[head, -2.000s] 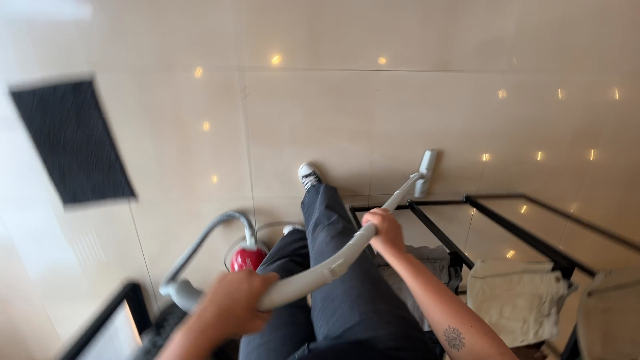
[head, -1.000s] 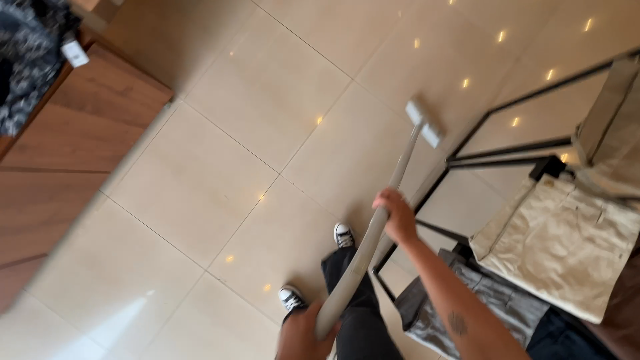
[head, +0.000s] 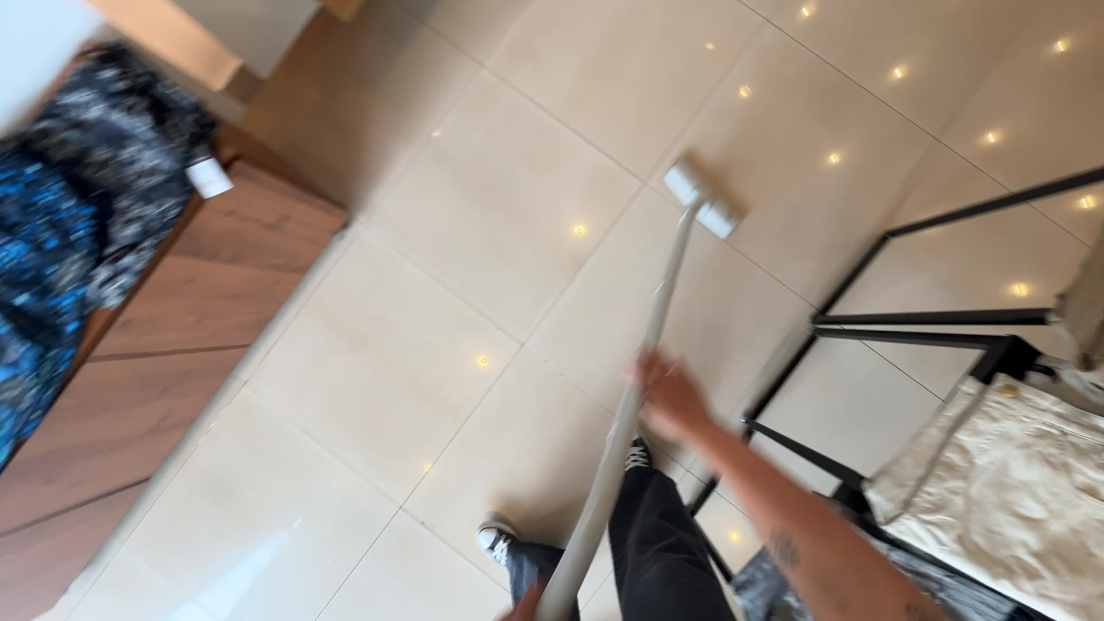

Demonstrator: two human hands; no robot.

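Observation:
A long grey vacuum cleaner wand [head: 666,285] runs up from the bottom edge to a pale floor nozzle [head: 700,198] that rests on the tiled floor [head: 448,285]. My right hand [head: 671,392] is closed around the middle of the wand, blurred by motion. Only a small part of my left hand [head: 523,604] shows at the bottom edge, against the wand's curved lower end; its fingers are mostly hidden. Below the wand are my legs in dark trousers and my black-and-white sneakers [head: 498,538].
A black metal rack [head: 940,319] with folded beige trousers [head: 1009,483] stands at right, close to my right forearm. At left is a wooden display unit [head: 181,319] with blue and grey patterned garments [head: 112,155] on it.
The view has turned a good deal since two seconds ago, bringing the wooden unit into sight. The red vacuum body seen then is out of view. Both hands stay on the wand.

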